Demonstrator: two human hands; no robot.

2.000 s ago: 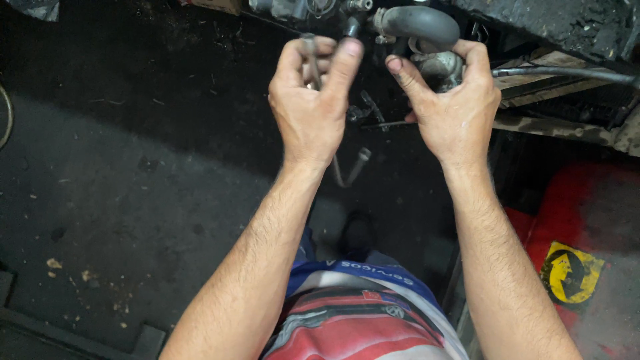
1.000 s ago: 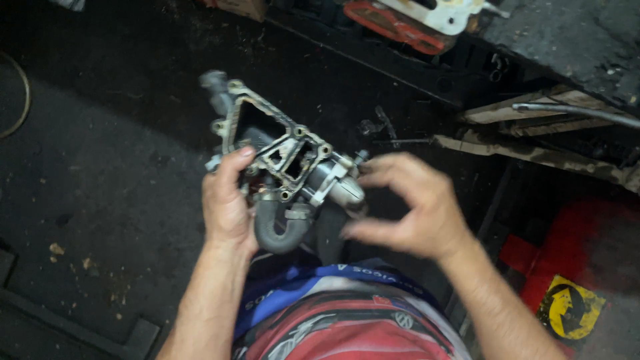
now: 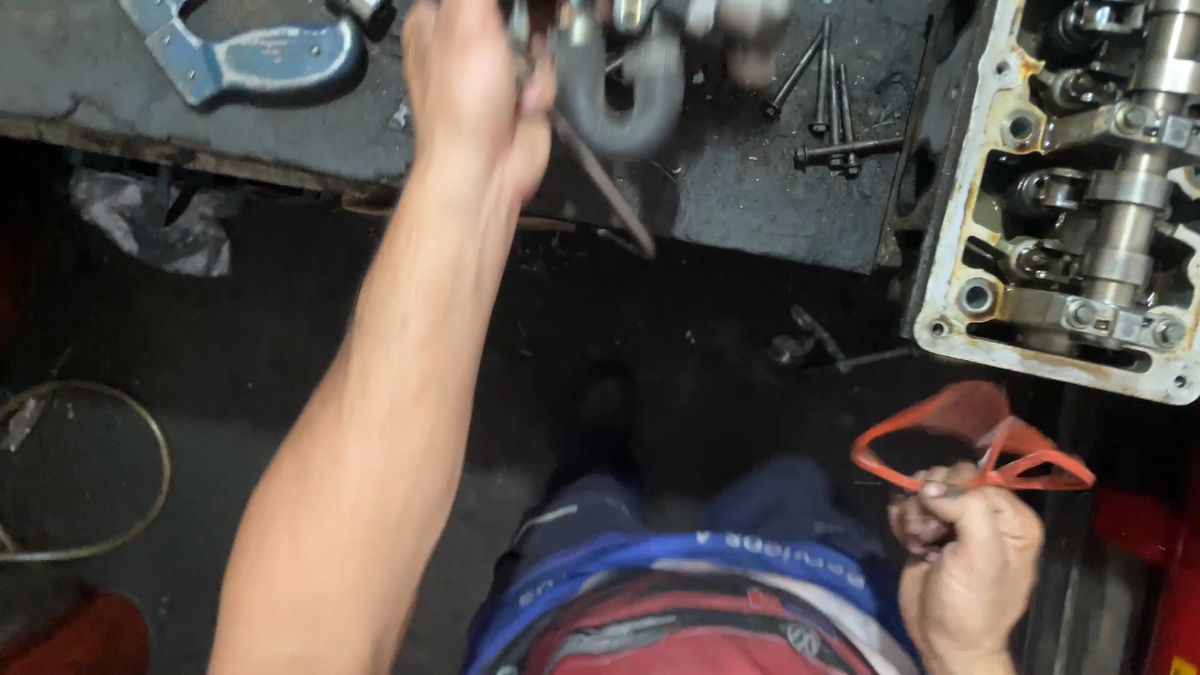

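Note:
At the top of the head view, my left hand (image 3: 473,89) is closed on a metal engine part, partly out of frame and blurred. A grey U-shaped hose (image 3: 623,112) hangs from the part, right of the fingers, and a thin metal tube (image 3: 605,187) slants down beside it. Low on the right, my right hand (image 3: 975,544) pinches a thin orange-red gasket (image 3: 1045,469) with open loops. That gasket lies below the corner of a cylinder head (image 3: 947,342) with its camshaft (image 3: 1125,220) showing.
A blue-handled tool (image 3: 281,61) lies on the dark workbench (image 3: 769,220) at upper left. Several long bolts (image 3: 825,112) are on the bench beside the cylinder head. A clear plastic bag (image 3: 159,225) hangs under the bench edge. A looped hose (image 3: 164,469) is at the left.
The engine part has moved from before my body to over the bench, in my left hand. My right hand, empty one second ago, now holds the orange-red gasket. The view has shifted a lot.

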